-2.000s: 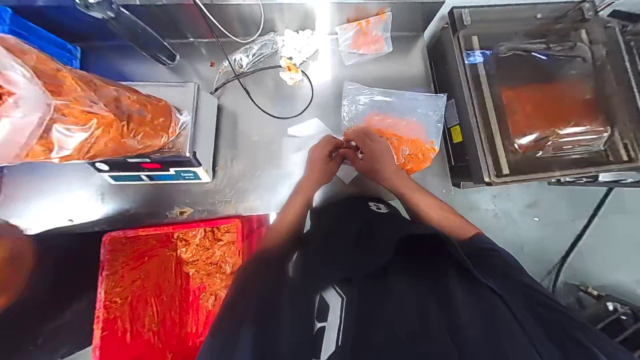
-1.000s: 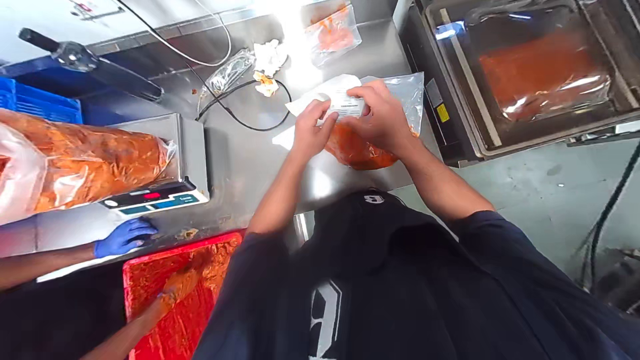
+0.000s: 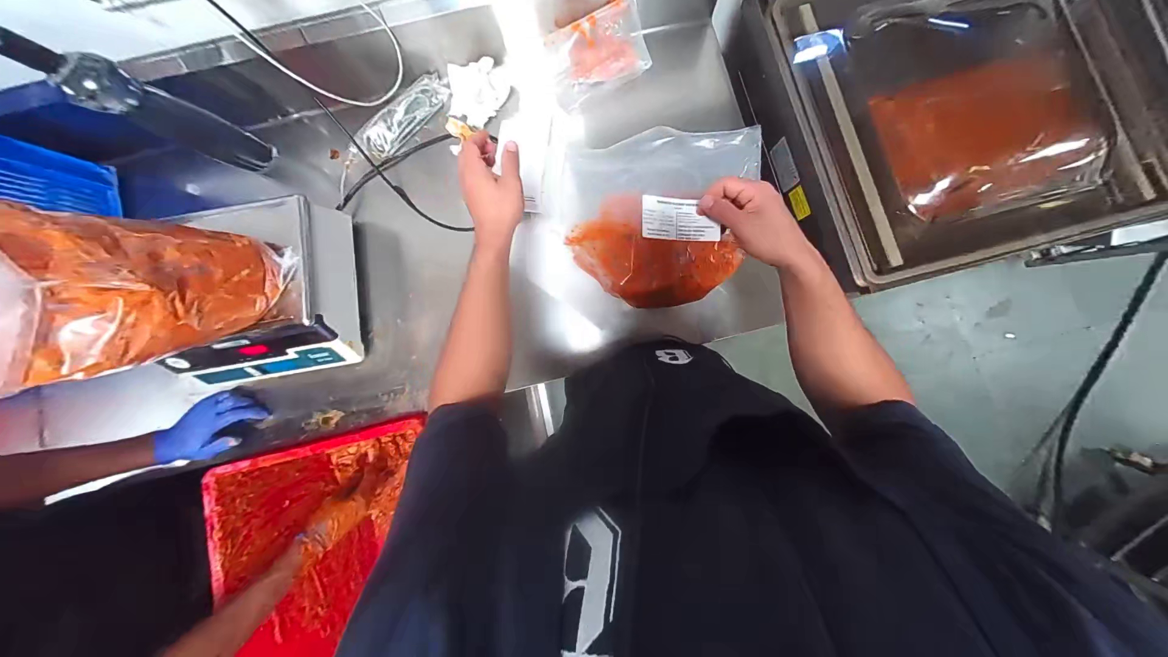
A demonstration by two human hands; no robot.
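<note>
My right hand (image 3: 753, 219) pinches the right end of a white printed label (image 3: 673, 218), which lies over a clear plastic bag (image 3: 662, 274) of orange-red marinated food on the steel table. To the left, my left hand (image 3: 493, 187) is raised over the table with its thumb and fingers apart. Close to its right side lies a white paper strip (image 3: 525, 164). Crumpled white paper (image 3: 477, 91) with an orange-stained piece is just beyond my left fingertips. Whether those fingers touch the stained piece is hard to tell.
A vacuum sealer (image 3: 876, 164) with a filled bag inside stands at right. At left, a large filled bag (image 3: 137, 283) rests on a scale (image 3: 338, 274). Below, a co-worker's arm reaches into a red tray (image 3: 219, 547); their blue-gloved hand (image 3: 205, 429) is near the scale. Cables cross the table.
My hands were together over the bag and have moved apart. The left has let go of the white paper and moved left. A co-worker's hands, absent two seconds ago, are now in view.
</note>
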